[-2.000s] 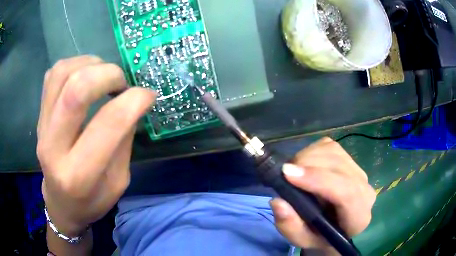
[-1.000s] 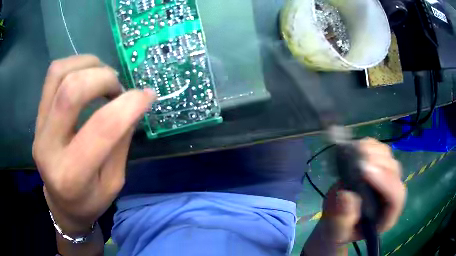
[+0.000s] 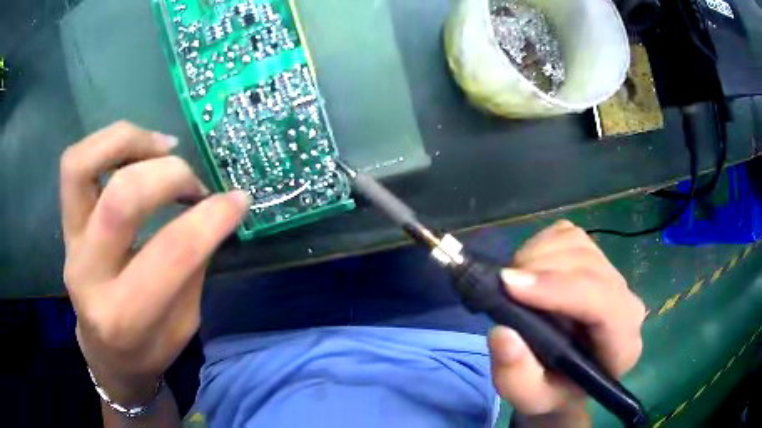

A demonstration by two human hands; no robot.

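A long green circuit board [image 3: 259, 125] lies solder side up, dotted with shiny joints. My left hand [image 3: 142, 251] is at its left edge and pinches a thin silvery solder wire [image 3: 280, 199] between thumb and finger. The wire's end curves over the lower part of the board. My right hand [image 3: 568, 309] holds a soldering iron [image 3: 493, 292] by its black handle. The iron's grey tip points up and left and is at the board's lower right edge. Whether the tip touches a joint is too small to tell.
A pale green mat [image 3: 368, 92] lies under the board. A stained whitish tub [image 3: 476, 75] with metal scraps stands at the upper right. Beside it are a yellow-brown sponge [image 3: 631, 100] and a black soldering station [image 3: 735, 58] with cords. The bench's front edge runs below the board.
The iron swung right towards the tub, blurred, and is now back at the board, lower right than at first. The wire end has moved lower on the board. The view has shifted slightly.
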